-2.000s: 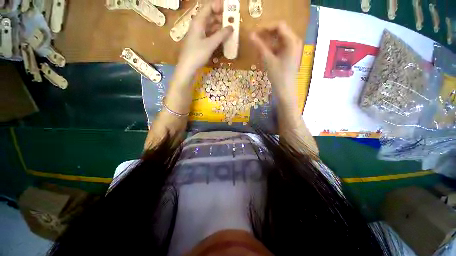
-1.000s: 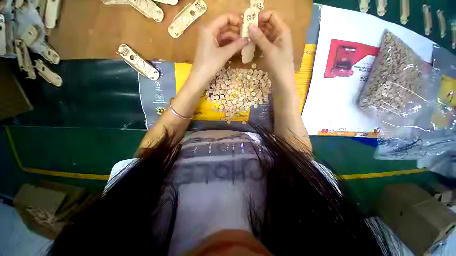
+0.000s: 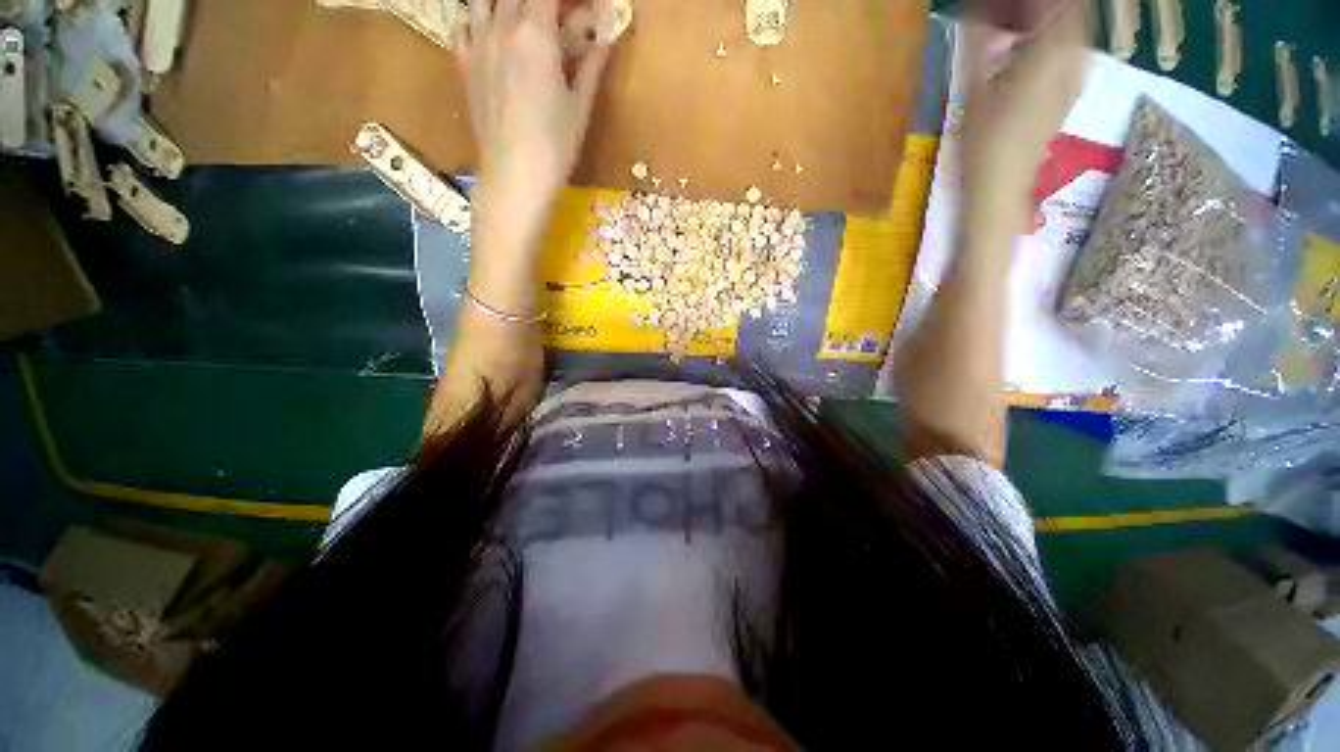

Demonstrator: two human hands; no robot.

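Note:
My left hand [image 3: 526, 62] is at the top edge of the picture, over the brown board, its fingertips partly cut off. It touches or lies beside a cream housing [image 3: 603, 21]; a grip cannot be made out. My right hand [image 3: 1024, 18] is blurred at the upper right and cut off by the top edge, so what it holds is hidden. A loose pile of small round inserts [image 3: 703, 262] lies on the yellow and grey printed sheet [image 3: 870, 279]. Another housing [image 3: 766, 19] lies at the board's top, and one [image 3: 410, 176] lies across its lower left edge.
Several housings spill from a whitish bag [image 3: 100, 52] at far left. A clear bag of inserts [image 3: 1161, 228] lies on white paper at right. More housings stand apart on green at upper right [image 3: 1229, 47]. A few stray inserts dot the board [image 3: 838, 110].
My hands have moved apart: the left up and left, the right far to the upper right. The housing held between them is no longer there. Stray inserts now show on the board.

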